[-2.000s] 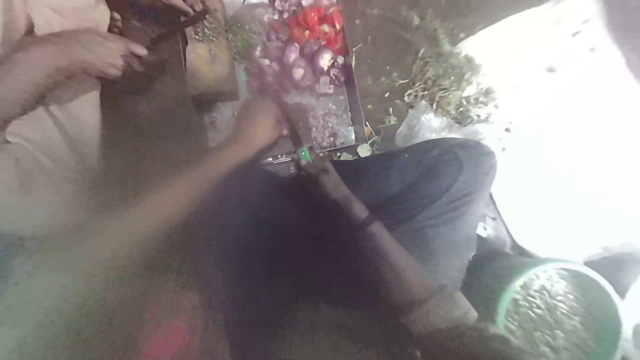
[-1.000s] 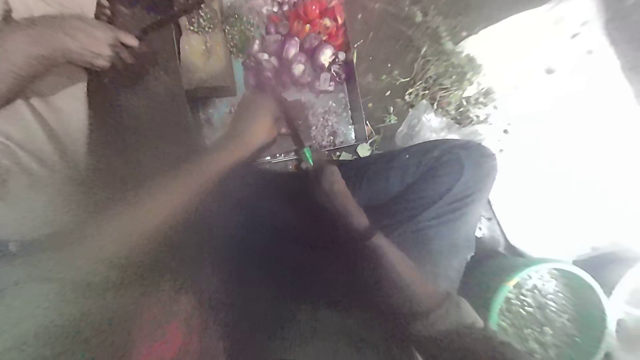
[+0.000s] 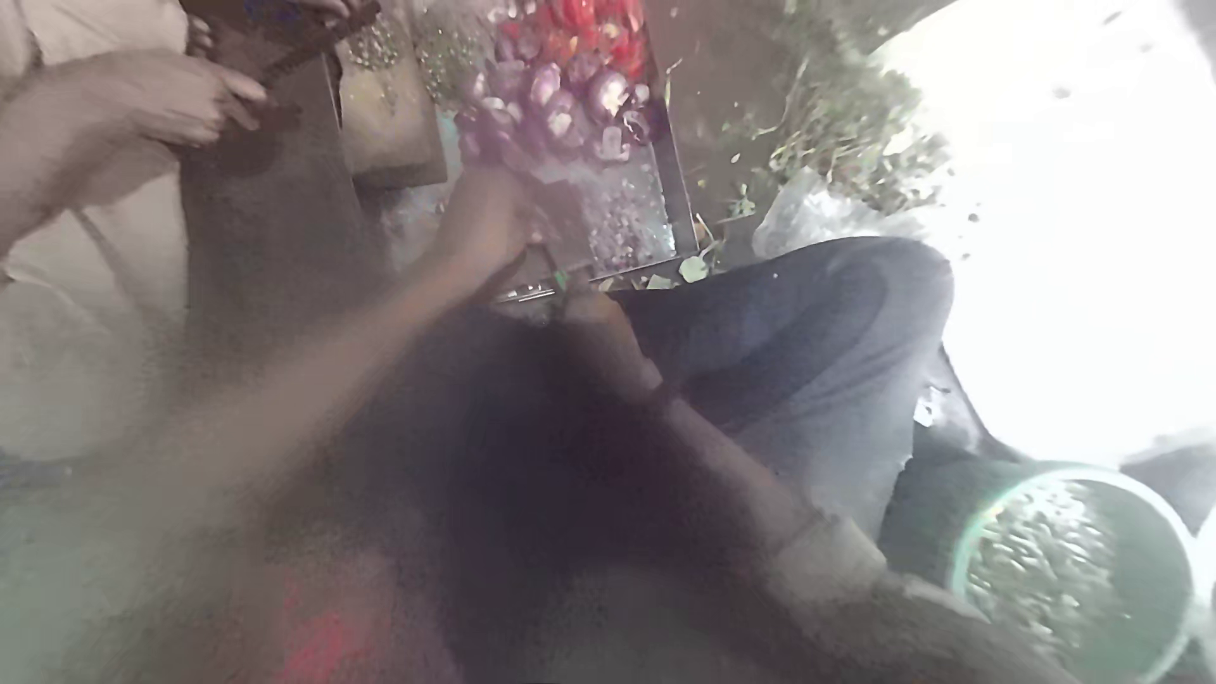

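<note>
My right hand [image 3: 603, 332] is closed on a knife with green [image 3: 560, 280] at its handle, and the dark blade [image 3: 568, 223] points up over the tray. Just up and left of it, my left hand [image 3: 489, 214] is at the blade, blurred; whether it grips anything does not show. Both hands are at the near part of a metal-edged tray [image 3: 679, 195]. Peeled purple onions [image 3: 560, 114] lie beyond them, with red vegetables, perhaps tomatoes or peppers [image 3: 594, 24], at the top. Finely chopped bits, seemingly onion [image 3: 627, 223], lie right of the blade.
At left, a co-worker's hand [image 3: 176, 95] is beside a dark blade [image 3: 318, 43], near a wooden block [image 3: 394, 133] with chopped greens. Leafy trimmings [image 3: 855, 133] and a clear plastic bag [image 3: 807, 214] lie right of the tray. A green-rimmed bucket [image 3: 959, 560] with pale pieces stands at lower right.
The knife in my right hand has shifted slightly up and left, and its blade looks broader than before. The co-worker's hand and blade have moved a little.
</note>
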